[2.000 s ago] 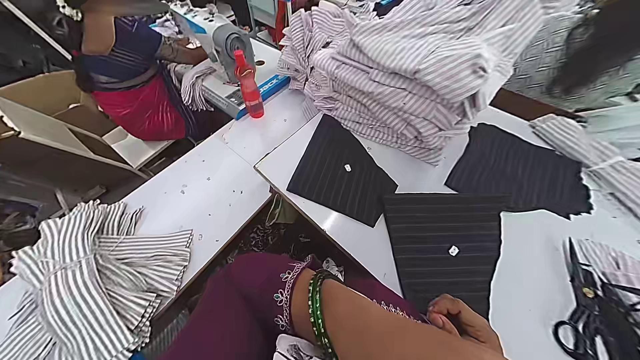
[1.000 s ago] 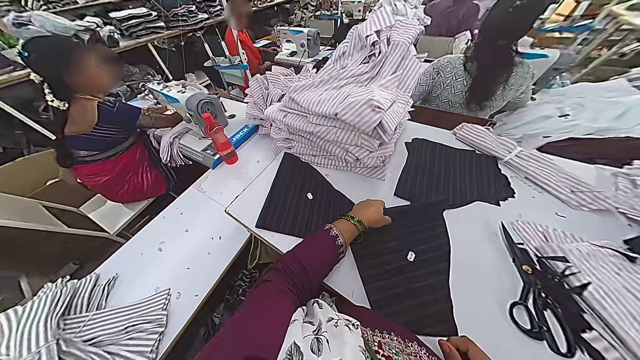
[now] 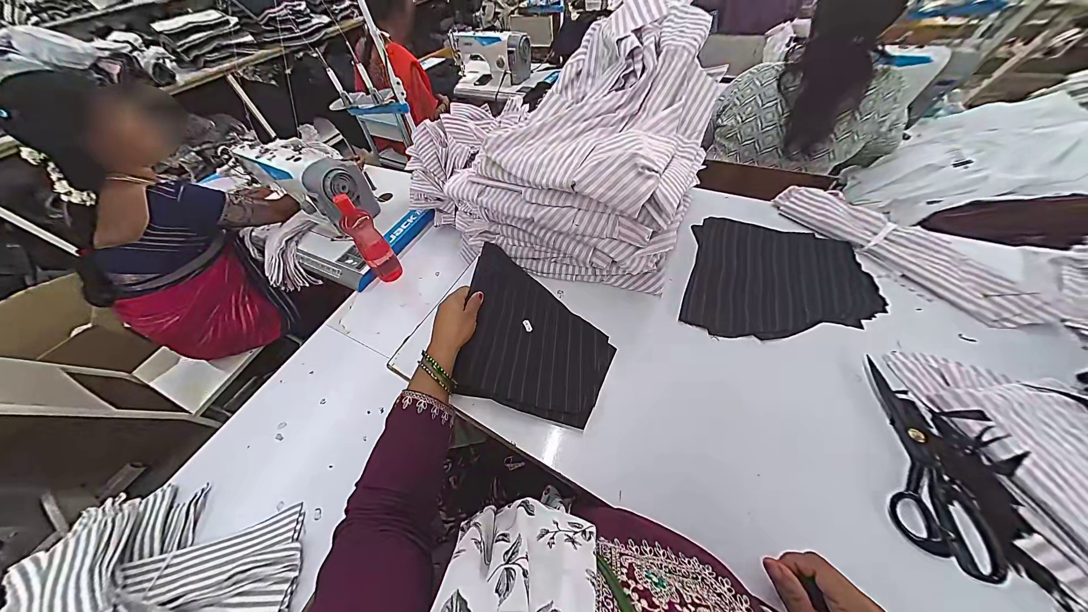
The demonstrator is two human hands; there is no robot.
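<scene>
My left hand (image 3: 455,323), with green bangles at the wrist, grips the left edge of a dark pinstriped fabric stack (image 3: 544,348) lying on the white table. A small white tag sits on that stack. More dark pinstriped fabric pieces (image 3: 778,276) lie farther right, apart from it. At the bottom edge my right hand (image 3: 816,582) is partly cut off, its fingers curled; whether it holds something is unclear. Black-handled scissors (image 3: 922,467) rest at the right beside dark fabric scraps and striped cloth.
A tall heap of striped garments (image 3: 586,161) stands behind the dark stack. Left of it are a red bottle (image 3: 370,238) and a sewing machine (image 3: 314,178) with a seated person. Gray-striped pieces (image 3: 170,552) lie lower left; a tied striped bundle (image 3: 918,255) lies right.
My left hand has moved left to the far-left dark stack. The large dark piece that lay in the middle in both earlier frames is gone from that spot.
</scene>
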